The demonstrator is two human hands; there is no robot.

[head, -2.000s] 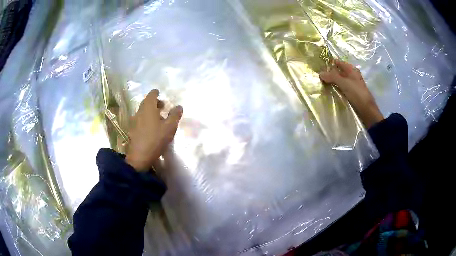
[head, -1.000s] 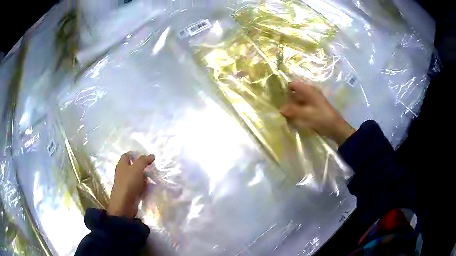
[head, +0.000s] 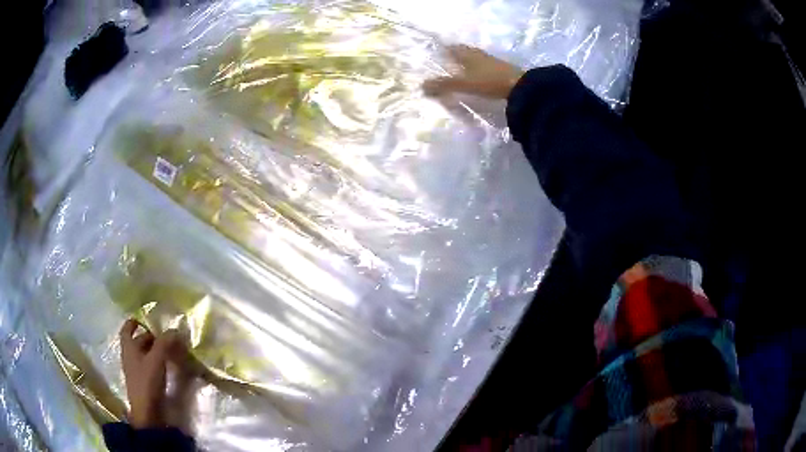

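Note:
Clear, shiny polybags with yellow-green print spread over the table in front of me. My left hand is at the lower left, fingers curled at a fold of the film, which it seems to pinch. My right hand is at the upper right, fingers stretched over the film; its fingertips are washed out by glare, so I cannot tell whether it holds the film. A small white barcode sticker lies on the film at the left.
A small black object lies at the far left of the table. The table's near edge runs diagonally at the lower right. Dark floor or clothing lies beyond it. A checked red, black and teal cloth is at the lower right.
My left hand has moved left and down. My right hand has moved up and to the left. The printed film has shifted left in view, and the black object has come into view.

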